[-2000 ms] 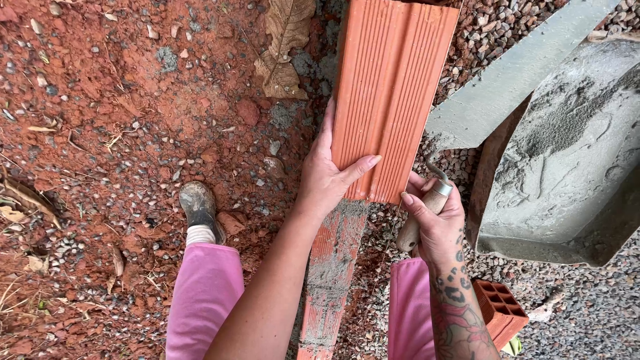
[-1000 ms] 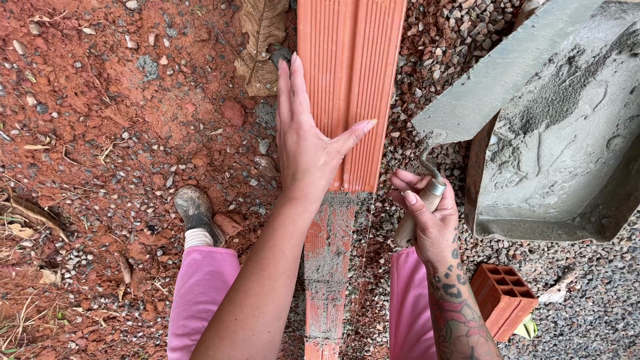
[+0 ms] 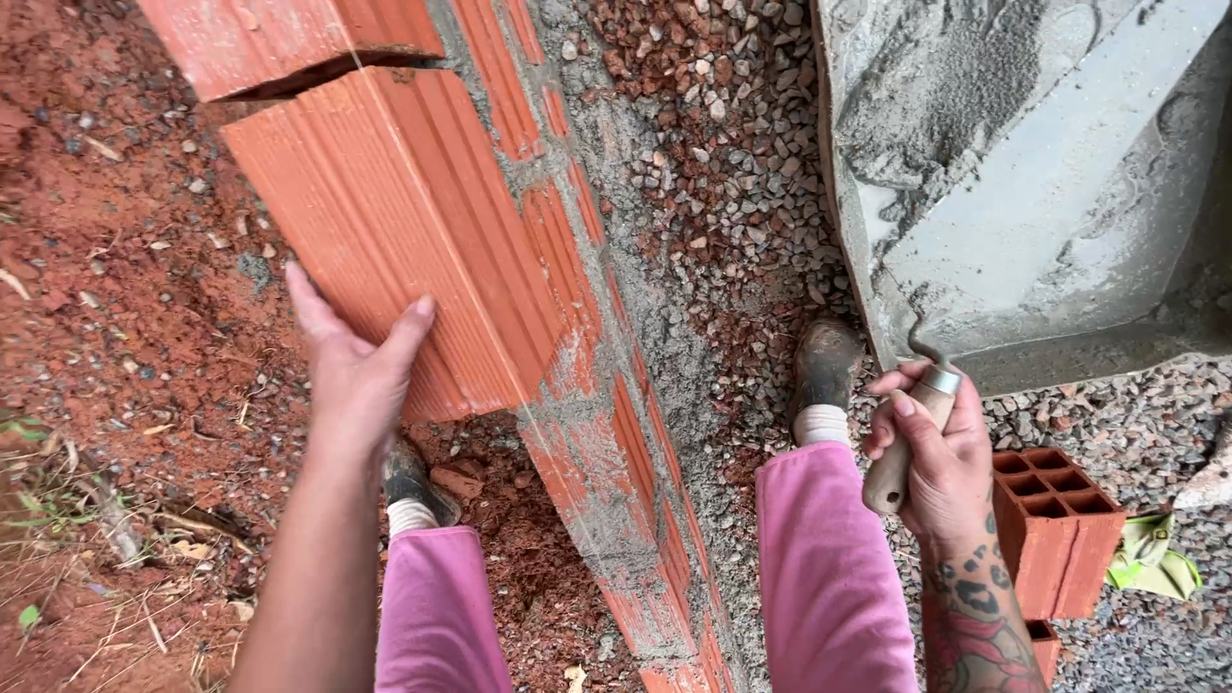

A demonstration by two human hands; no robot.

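My left hand [image 3: 356, 361] rests against the near left end of a ridged red hollow clay brick [image 3: 395, 231], thumb on its top and fingers along its side. The brick lies on the low brick wall [image 3: 616, 462], whose joints and top bear grey mortar. A gap parts it from another brick [image 3: 279, 34] at the upper left. A taut string [image 3: 433, 231] runs lengthwise over the bricks. My right hand [image 3: 929, 448] is closed around the wooden handle of a trowel [image 3: 1049, 173], whose blade is over the mortar in a tray.
The mortar tray [image 3: 1068, 371] stands on gravel at the upper right. Below it are a hollow brick [image 3: 1059, 539] and a crumpled green wrapper [image 3: 1155, 558]. My boots [image 3: 828, 366] stand on either side of the wall. Red soil [image 3: 144, 289] lies to the left.
The view has shifted and now shows the wall's side and another brick beyond. My left hand is still at the brick. The trowel blade has moved over the mortar tray.
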